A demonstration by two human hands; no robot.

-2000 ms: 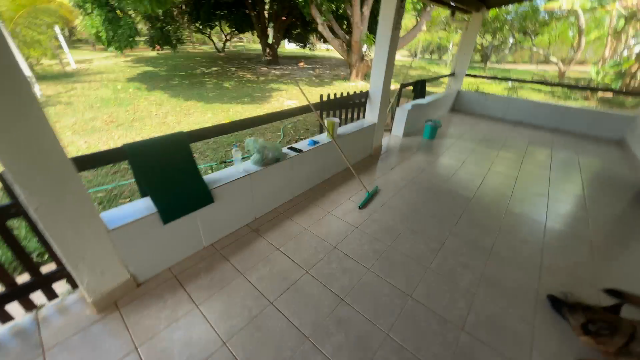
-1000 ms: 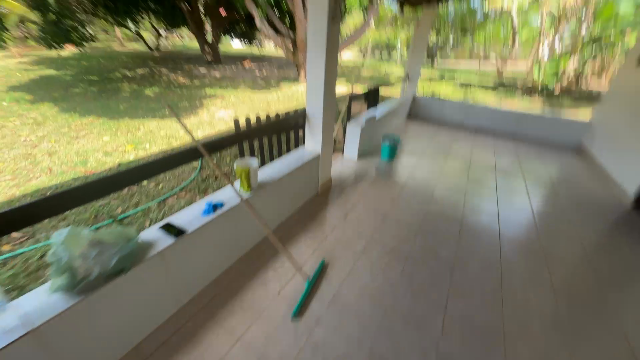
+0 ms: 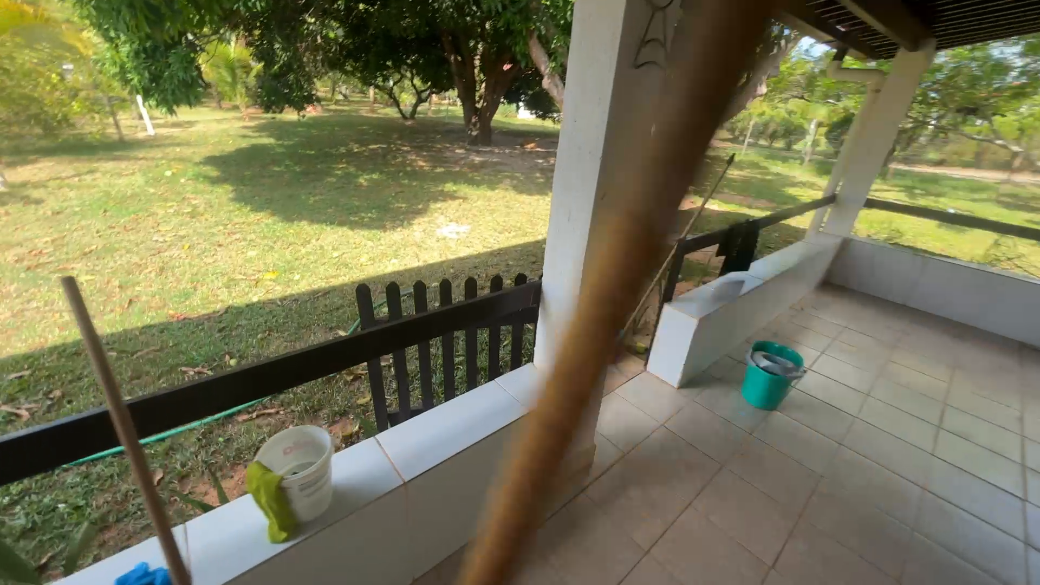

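Neither of my hands is in the frame. A wooden pole [image 3: 587, 317], blurred and close to the camera, crosses the view from top to bottom; what holds it is out of sight. At the lower left a thinner wooden handle [image 3: 122, 422] leans over the low wall against the dark rail. On the wall top stands a white plastic bucket [image 3: 313, 479] with a yellow-green cloth [image 3: 271, 502] draped over its side. A blue cloth or glove [image 3: 143, 574] lies at the bottom edge. On the floor is a green bucket [image 3: 765, 386] with something grey inside.
The tiled low wall [image 3: 455, 431] carries a dark wooden rail [image 3: 244, 374] and meets a white pillar [image 3: 573, 195]. Beyond are a dark picket gate [image 3: 447, 349], a green hose and a lawn. A second low wall [image 3: 715, 317] borders the tiled floor, with another stick [image 3: 681, 244] near its end.
The view has moved closer to the wall and buckets. The large blurred pole in front was not in the earlier frames. The squeegee's green head, seen earlier on the floor, is out of view.
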